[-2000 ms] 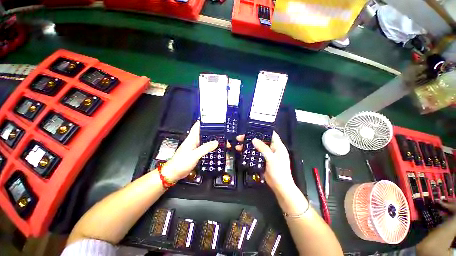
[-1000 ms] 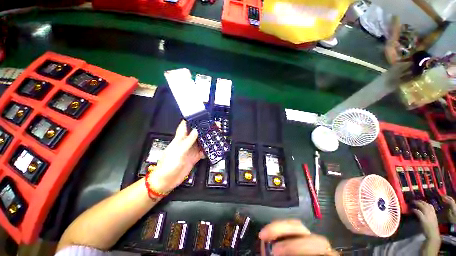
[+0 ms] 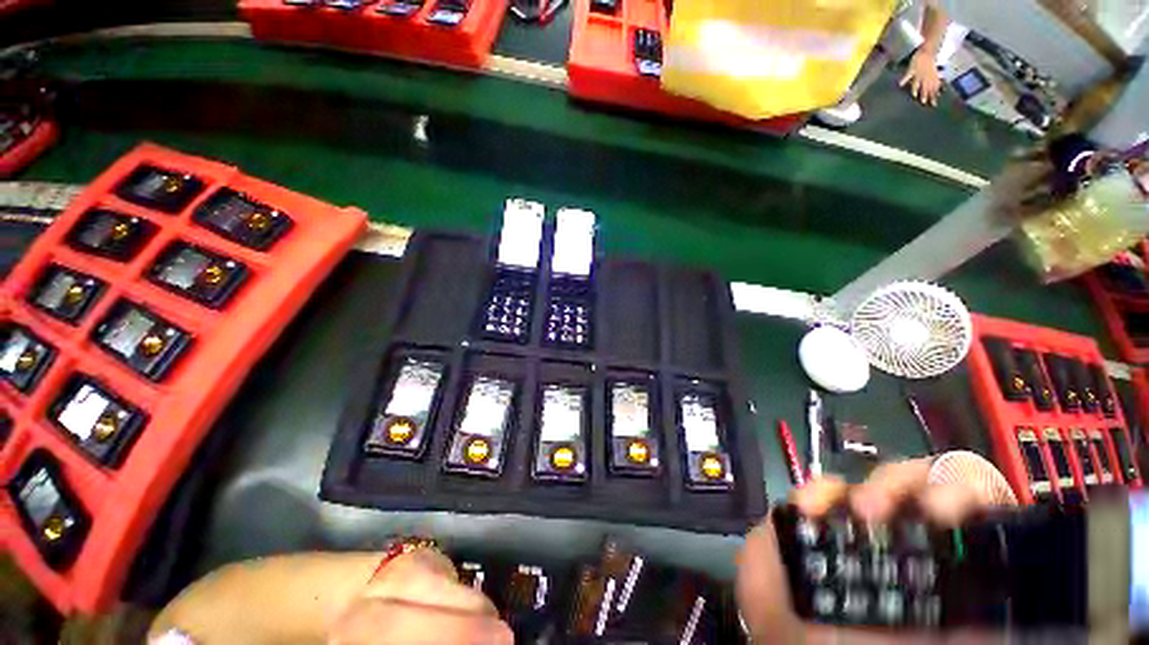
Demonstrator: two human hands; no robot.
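Observation:
My right hand (image 3: pixel 869 485) is at the lower right, blurred, gripping an open flip phone (image 3: pixel 869 567). Its keypad faces up and its pale display end reaches the right edge. My left hand (image 3: pixel 422 605) is at the bottom edge, partly cut off, its fingers curled; whether it holds anything is hidden. The black foam tray (image 3: pixel 630 504) holds two open phones (image 3: pixel 510 309) with bright white screens in its upper row. Several closed phones with labels and gold spots (image 3: pixel 562 428) lie in its lower row. Dark brown batteries (image 3: pixel 592 599) lie beside my left hand.
A red tray of phones (image 3: pixel 284 290) is on the left, another (image 3: pixel 1002 435) on the right. The white fan (image 3: pixel 910 329), the pink fan (image 3: pixel 970 474), a red pen (image 3: pixel 790 451) and a silver tool (image 3: pixel 814 435) are right of the black tray. Another person's hand (image 3: pixel 924 76) is at the far right.
My left hand has left the upper tray area and dropped to the bottom edge, with no phone visible in it. My right hand has moved right and up, now showing an open phone.

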